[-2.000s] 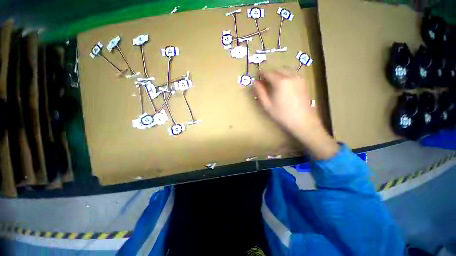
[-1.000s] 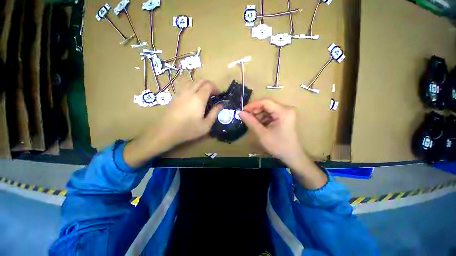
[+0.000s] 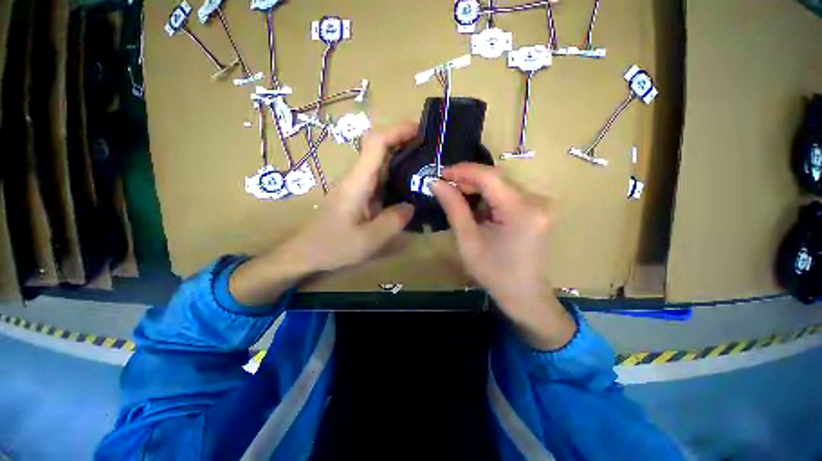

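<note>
A black round housing [image 3: 455, 126] lies on the cardboard in front of me, its rectangular neck pointing away. My left hand [image 3: 356, 207] holds its left side with fingers and thumb. My right hand [image 3: 500, 225] pinches a small white LED board [image 3: 422, 183] at the housing's centre, with its fingertips partly covering the board. Thin lead wires [image 3: 443, 117] run from the board up over the neck to a white end strip [image 3: 442, 69] just beyond it. Whether the board touches the housing floor I cannot tell.
More wired LED boards lie loose on the cardboard sheet [image 3: 541, 234], in a tangled group at left [image 3: 284, 117] and others at upper right [image 3: 529, 59]. Black units [image 3: 805, 252] stand at the far right. Cardboard layers [image 3: 54, 162] are at the left. The dark bench edge runs in front of me.
Two seconds ago only my right hand was over the cardboard. Both hands came to the housing. Since one second ago, the housing has turned neck-away and the board sits more central over it.
</note>
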